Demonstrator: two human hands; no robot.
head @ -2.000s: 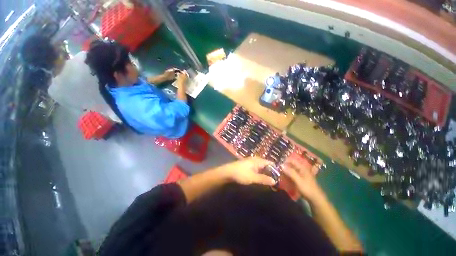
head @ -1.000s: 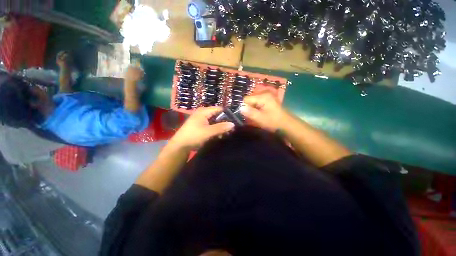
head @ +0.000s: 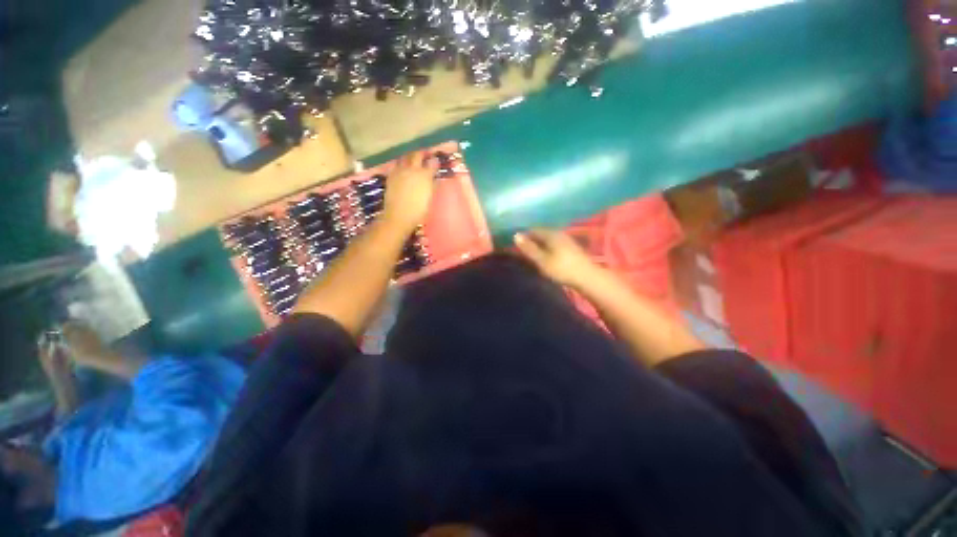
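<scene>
The red-orange parts tray (head: 459,218) lies at the bench edge in front of me, with columns of black-and-chrome assemblies (head: 267,262). My left hand (head: 411,192) reaches over the tray's right part, fingertips at its far side near a few pieces; whether it holds one cannot be told. My right hand (head: 556,258) is right of the tray at the bench edge, fingers partly curled, with no piece visible in it.
A large black-silver heap (head: 388,47) lies on cardboard (head: 420,113) beyond the tray. A blue-and-dark device (head: 233,136) and white bags (head: 124,199) are left. Red crates (head: 871,315) stand right. A blue-clad coworker (head: 142,441) sits lower left.
The view has turned right. My hands have parted: the left has moved over the tray and the right to the bench edge. The assembly held between them is no longer visible there.
</scene>
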